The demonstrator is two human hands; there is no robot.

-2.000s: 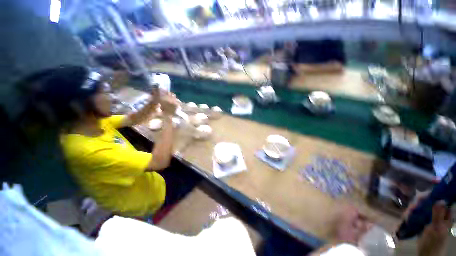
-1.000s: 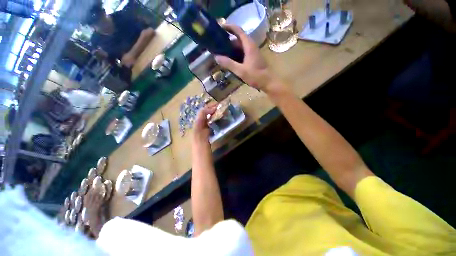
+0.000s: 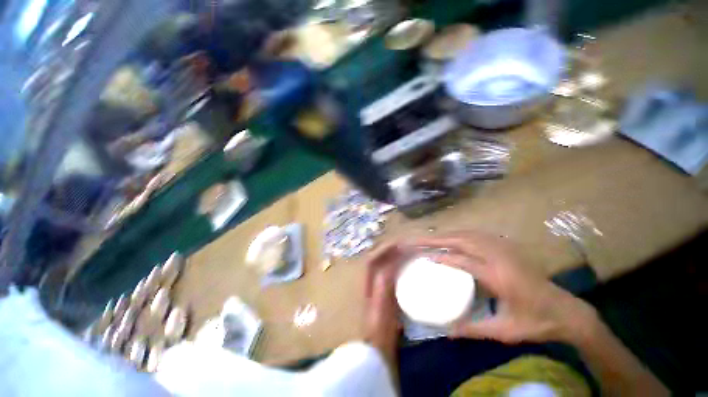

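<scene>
A round cover (image 3: pixel 435 291), white in glare, sits on a square jig plate (image 3: pixel 425 333) close in front of me. My left hand (image 3: pixel 382 291) is at its left side, partly hidden behind it. My right hand (image 3: pixel 504 288) curves round its far and right sides. Both hands grip the cover. The blue electric screwdriver (image 3: pixel 322 124) hangs free beyond my left hand, tilted and blurred.
A pile of small clips (image 3: pixel 355 223) lies left of the screw feeder (image 3: pixel 423 174). A white bowl (image 3: pixel 504 77) and trim rings (image 3: pixel 578 124) stand beyond. Screws (image 3: pixel 573 225) lie at right. Covers on jigs (image 3: pixel 272 252) and rows of covers (image 3: pixel 144 302) are at left, by the green belt.
The view has swung and moved closer. My right hand has let go of the screwdriver, which now hangs free. Both hands are now at the round cover on the jig.
</scene>
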